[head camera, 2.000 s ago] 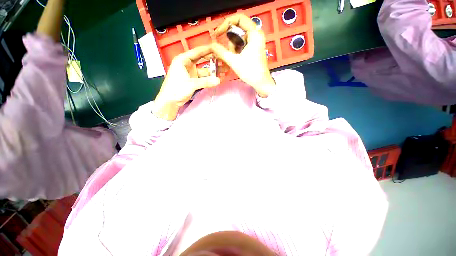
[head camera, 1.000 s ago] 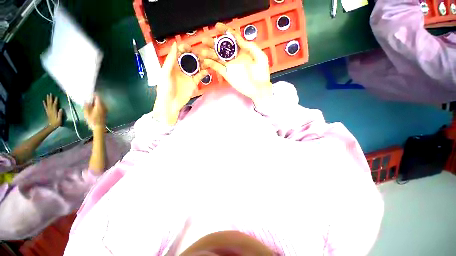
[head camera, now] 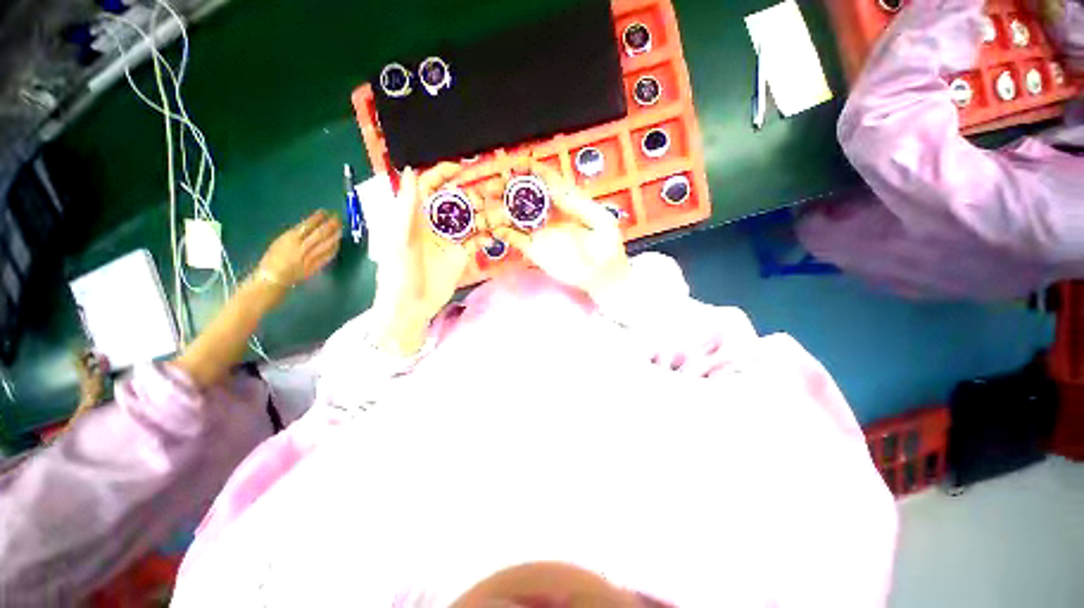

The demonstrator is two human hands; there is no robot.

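My left hand [head camera: 422, 255] holds a round strapless smartwatch [head camera: 452, 214], its dark face lit purple and turned up. My right hand [head camera: 571, 238] holds a second smartwatch [head camera: 527, 202], also lit purple, close beside the first. Both are above the near side of an orange-red compartment tray [head camera: 680, 166]. Several watches sit in the tray's pockets, one of them [head camera: 675, 190] at the near right corner. A black pad [head camera: 511, 95] lies across the tray, with two watches [head camera: 414, 78] side by side on its far left. My hands hide part of the tray.
A blue pen [head camera: 353, 204] and pale paper [head camera: 378, 214] lie left of the tray. White cables [head camera: 178, 143] and a white sheet [head camera: 124, 309] are farther left, near a coworker's hand [head camera: 303, 247]. Right are a paper slip [head camera: 787, 59], a pen [head camera: 761, 93] and another tray [head camera: 850, 36] by a coworker's sleeve.
The watch in my left hand has gone from black to lit purple. The view has shifted, showing two watches on the pad. The coworker's white sheet now lies on the bench, and a hand reaches towards the blue pen.
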